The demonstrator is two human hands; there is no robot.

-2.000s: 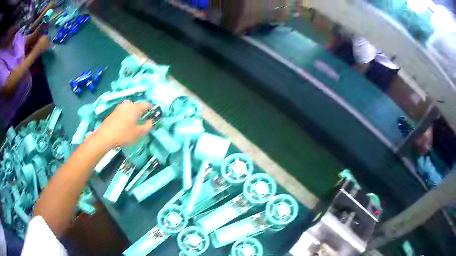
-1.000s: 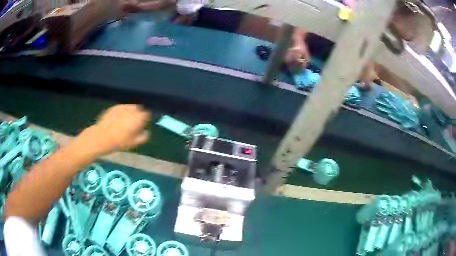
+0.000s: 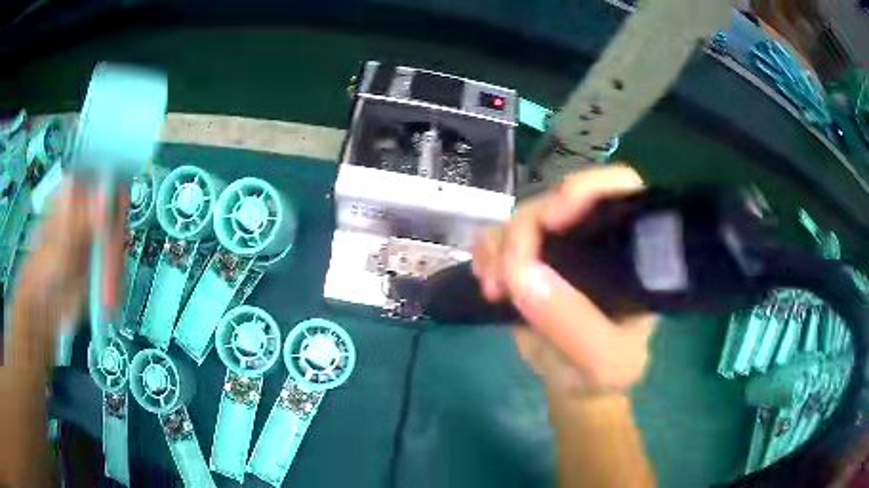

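My right hand (image 3: 572, 276) grips the black electric screwdriver (image 3: 610, 253), whose tip end lies at the pick-up plate (image 3: 414, 259) on the front of the silver screw feeder (image 3: 424, 191). The bit itself is hard to make out. My left hand (image 3: 62, 253), blurred at the left, holds a turquoise fan body (image 3: 124, 119) upright with its head up. Its handle is partly hidden by the fingers. Fan bodies (image 3: 252, 217) with open handles and small circuit boards lie in two rows between my left hand and the feeder.
More fan bodies (image 3: 786, 334) lie in rows at the right, behind the screwdriver's curved cord. A worn metal post (image 3: 634, 91) rises behind the feeder. A pale edge strip (image 3: 257, 135) borders the sunken belt. A thin dark cord (image 3: 407, 400) runs down the bench.
The view has swung right and closer to the feeder. My left hand, with no fan visible in it a second ago, now holds a fan body. My right hand and the screwdriver have come into view.
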